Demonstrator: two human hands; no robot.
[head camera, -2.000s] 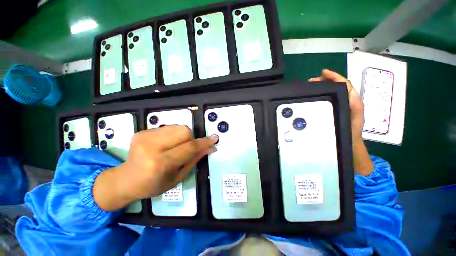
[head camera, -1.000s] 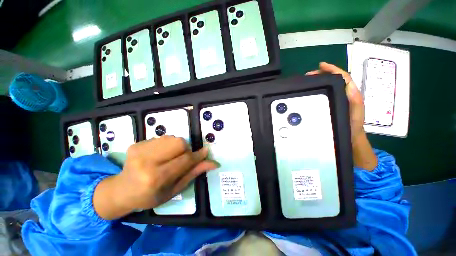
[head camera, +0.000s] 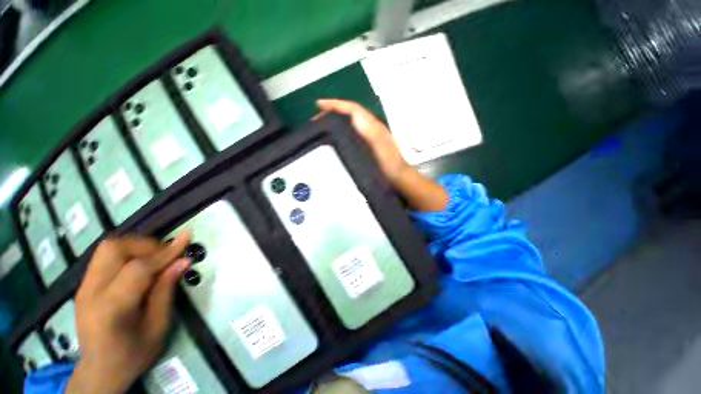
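Observation:
The near black tray (head camera: 338, 338) holds pale green phones, backs up, tilted in view. My right hand (head camera: 380, 146) grips its far right end. My left hand (head camera: 127, 300), blurred, is over the tray with thumb and forefinger close together beside the dark lenses of the second phone from the right (head camera: 242, 292). Whether they hold anything tiny cannot be seen. The rightmost phone (head camera: 338, 238) shows three dark lenses and a white label (head camera: 357, 271). My left hand covers part of the phones further left.
A second black tray (head camera: 269, 115) of five pale green phones lies beyond the near one. A white rectangle (head camera: 426, 100) with a faint phone outline lies at the upper right, near a pale metal rail (head camera: 323, 73). Blue floor and a dark shape show at right.
The view has swung right and tilted, so the trays slant and the fan is out of view. The rightmost phone's third lens, pale before, now looks dark. My left hand is nearer the second phone's upper lenses.

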